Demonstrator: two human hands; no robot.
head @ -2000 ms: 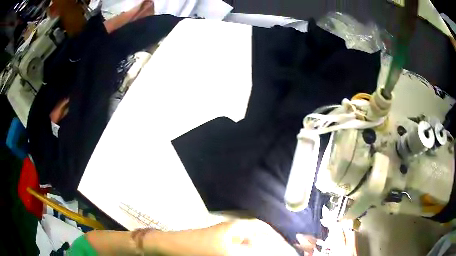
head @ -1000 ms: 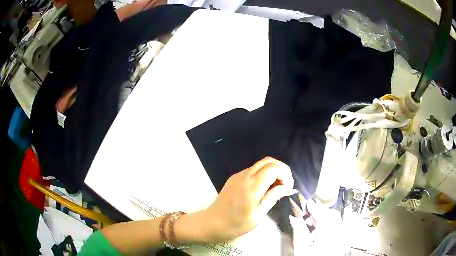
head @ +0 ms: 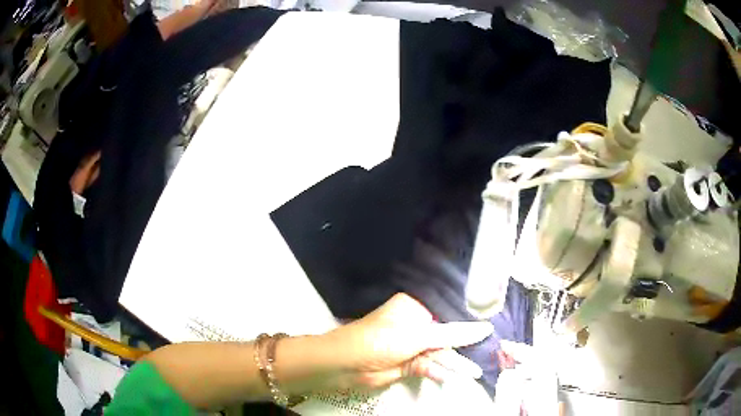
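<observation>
A large dark navy cloth piece (head: 349, 236) lies over the white table, its right part running under the lit machine head (head: 581, 236). My left hand (head: 406, 345), bare with a bracelet at the wrist, reaches in from the lower left. Its fingers are on the near edge of the cloth, close left of the needle area, and look pinched on it. Glare hides the needle and the cloth edge. Small reddish fingertips show in the glare by the needle; they may be my right hand (head: 510, 356), mostly hidden and washed out.
A white LED lamp (head: 490, 252) hangs left of the head, with a bundled cable above. More dark cloth (head: 122, 162) is heaped at left, with part of another person's arm behind. Clear plastic (head: 569, 32) lies at the far edge. A red object (head: 45, 301) is at lower left.
My left hand was raised with pinched fingers a second ago; it is now lower and on the cloth edge by the needle. The view has also shifted.
</observation>
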